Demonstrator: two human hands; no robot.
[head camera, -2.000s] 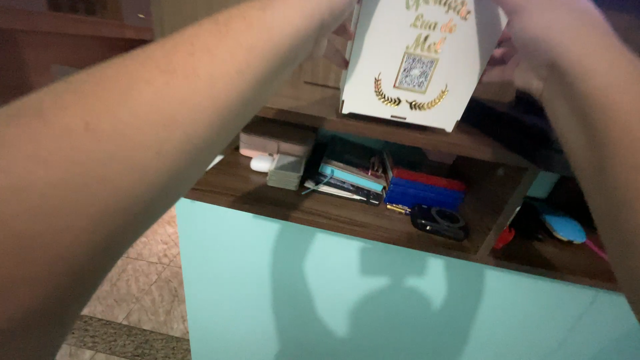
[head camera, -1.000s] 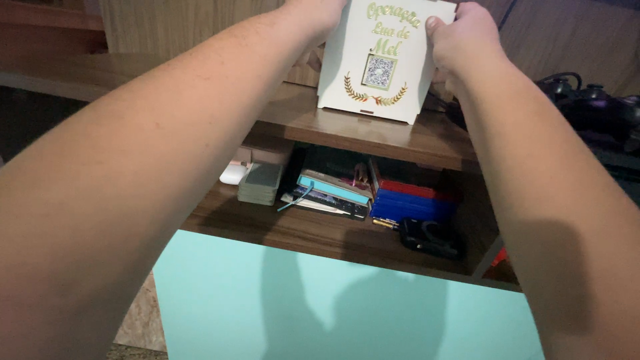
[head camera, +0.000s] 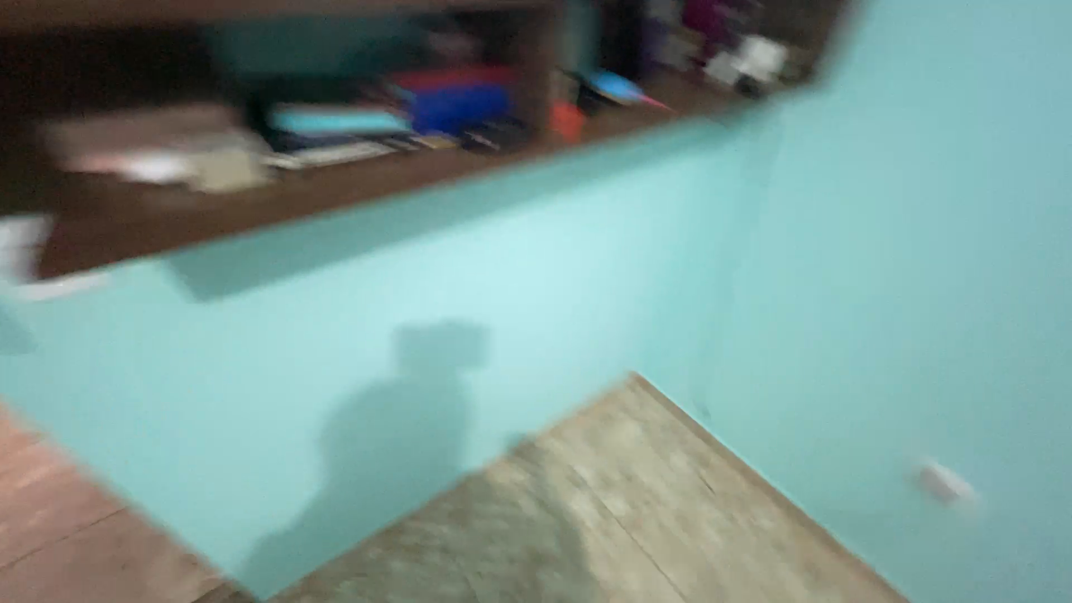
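Neither my left hand nor my right hand shows now, and the white box is out of view too. Blur softens the whole picture. On the lower compartment of a dark wooden shelf (head camera: 335, 188) lie a grey-beige case (head camera: 228, 161), a light blue book-like item (head camera: 339, 120) on a stack, and a blue block-shaped item (head camera: 461, 107) with a red one (head camera: 456, 78) on top. Past the divider are an orange-red thing (head camera: 567, 121) and a light blue object (head camera: 617, 85).
A turquoise wall (head camera: 904, 251) meets the tiled floor (head camera: 620, 502) in a corner. A small white fitting (head camera: 946, 482) is low on the right wall. White items (head camera: 758, 59) sit at the shelf's right end. A person's shadow falls on the wall.
The view has swung strongly down and to the right. Both hands, which held the upright white box above the compartment a second ago, have left the view along with it.
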